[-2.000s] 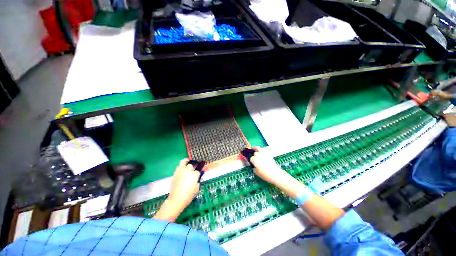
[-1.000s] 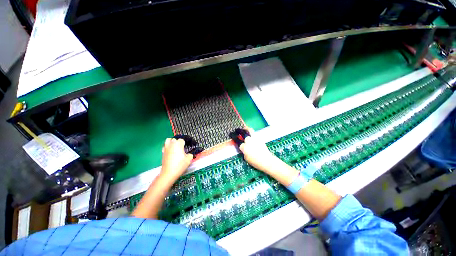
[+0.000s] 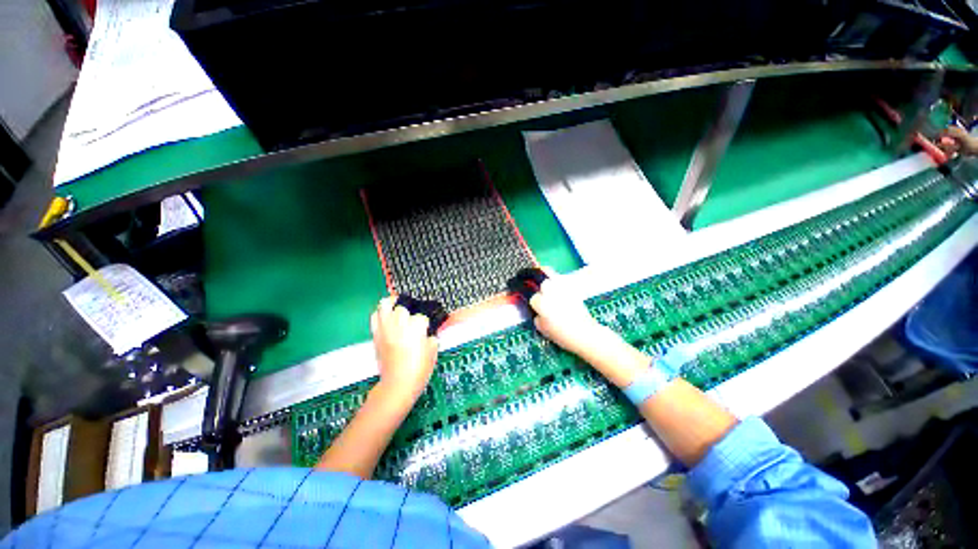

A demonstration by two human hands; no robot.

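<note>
A dark component tray or label sheet, with a dense grid of small marks and red-orange edges, lies on the green mat. My left hand is at its near left corner and my right hand at its near right corner. Both have black finger cots and curled fingers. Any small part or grip at the fingertips is too small and hidden to tell. A light blue band is on my right wrist. Green PCB panels lie end to end on the conveyor between pale rails, below my hands and forearms.
A barcode scanner stands at the line's left end, near boxes of white pieces. A white paper lies right of the tray. Black bins sit on the shelf above. A tag card hangs left. Another person's hand is far right.
The view has tilted down towards the bench since the first frame, then shifted slightly. Both hands stay at the tray's near corners, with small finger movements. The other person's hand has come back into view.
</note>
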